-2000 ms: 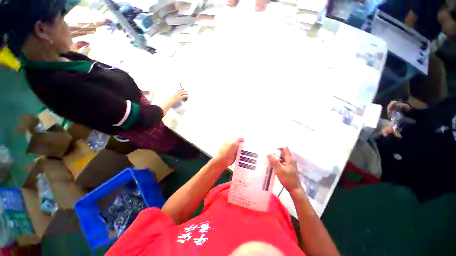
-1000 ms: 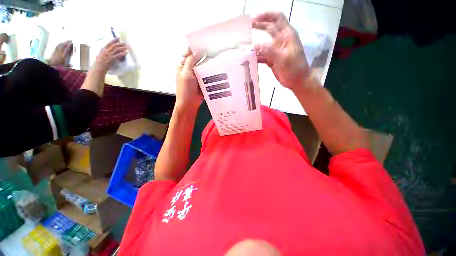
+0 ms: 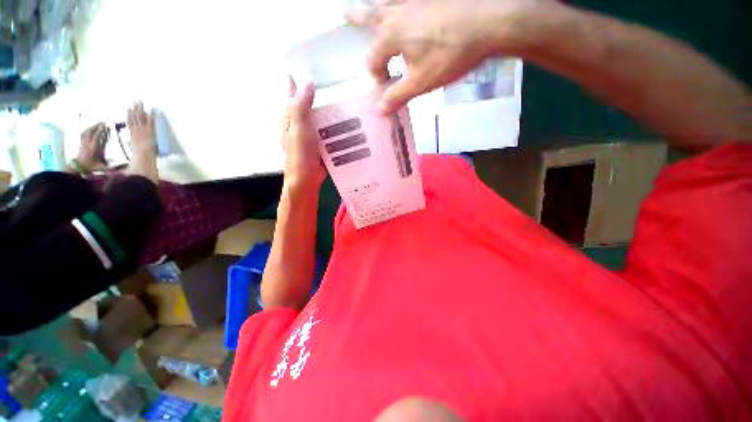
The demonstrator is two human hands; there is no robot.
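Observation:
A pinkish-white product box (image 3: 368, 165) with dark bars and a long dark picture on its face stands tilted against the red shirt, above the lap. Its upper end shows a pale raised flap (image 3: 330, 56). My left hand (image 3: 303, 136) holds the box's left side, with the thumb at the upper left edge. My right hand (image 3: 420, 49) is at the upper right of the box, its fingers bent over the open end and touching the upper edge. The inside of the box is not visible.
The pale table (image 3: 223, 91) lies beyond the box. A coworker's hands (image 3: 142, 138) are at its edge on the left. A blue crate (image 3: 245, 284) and brown cardboard boxes (image 3: 183, 350) are on the floor at left. Another cardboard box (image 3: 606, 194) is at right.
The carton has gone from flat to opened out, with its end flap raised. My right hand has moved across over the open end. The view has turned, and the right cardboard box shows more.

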